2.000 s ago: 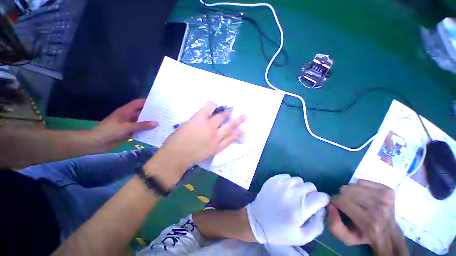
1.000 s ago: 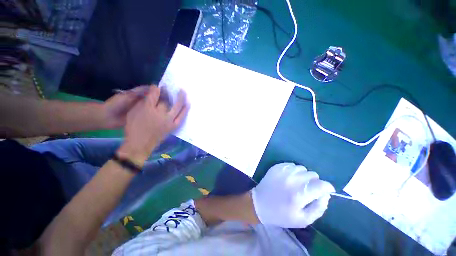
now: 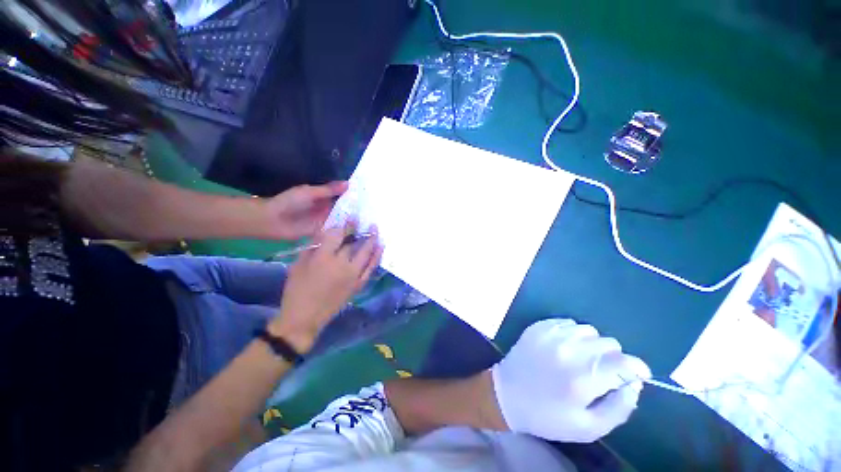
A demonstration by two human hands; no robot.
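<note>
My left hand [image 3: 567,380], in a white glove, is closed at the lower middle. A thin white cable [image 3: 669,383] runs from its fingertips towards the sheet on the right. Whatever else lies inside the fist is hidden. My right hand is out of the picture. The white cable also snakes over the green bench [image 3: 516,267] from the top. A shiny dark-and-silver part [image 3: 634,145] lies to the right of it.
Another person's hands [image 3: 323,277] are at a white sheet [image 3: 461,221] on the left, with a dark pen. Behind it lie a phone [image 3: 395,95], a clear bag [image 3: 461,88] and a keyboard [image 3: 221,60]. A picture sheet [image 3: 738,341] is on the right.
My bare right hand, beside the glove two seconds ago, has left the picture. The mouse is out of view too. The other person's writing hand has moved to the sheet's left edge.
</note>
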